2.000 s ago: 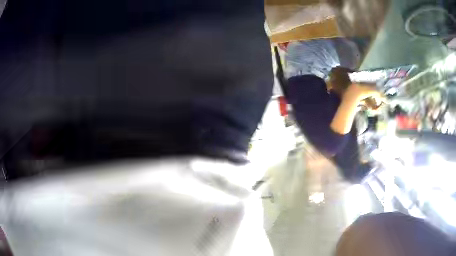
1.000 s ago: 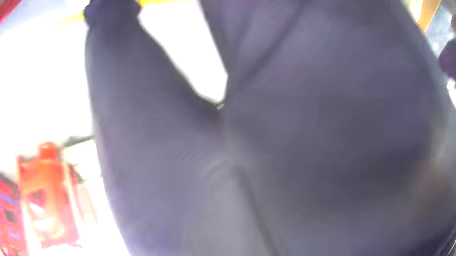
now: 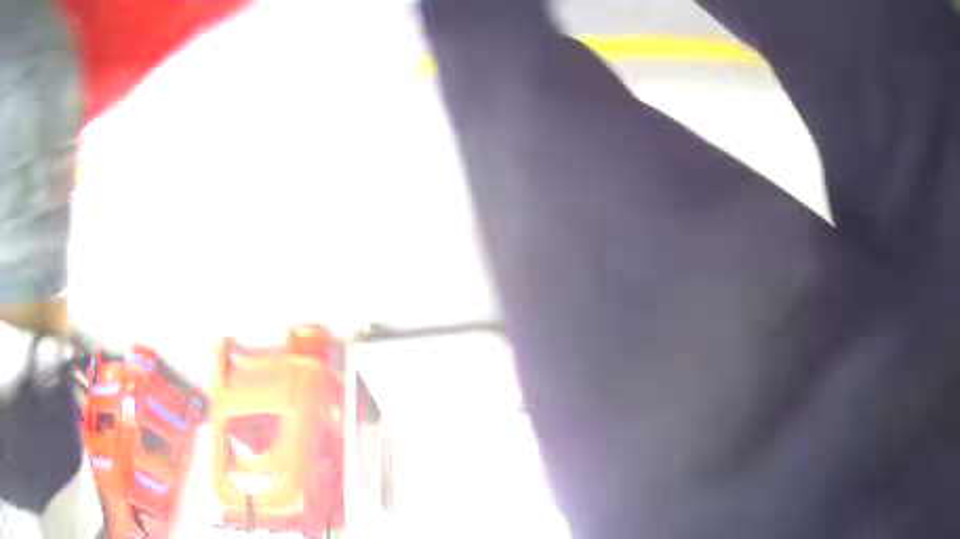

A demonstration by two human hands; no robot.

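Neither of my hands is in view, and no phone or tray shows. A person's dark trousers fill the right half, close to the camera and blurred. Nearest on the left, an orange-red plastic stool with cut-out openings stands on the floor at the lower left. A second red stool with several openings is beside it, further left.
The floor is overexposed white. A yellow line crosses it at the top. A red surface shows at the top left. A grey-green sleeve or garment and a dark shape are at the left edge.
The view has swung left and down from the bright bench area to the floor. Since one second ago, the trousers and stools have shifted right in the picture, and the grey-green garment has appeared.
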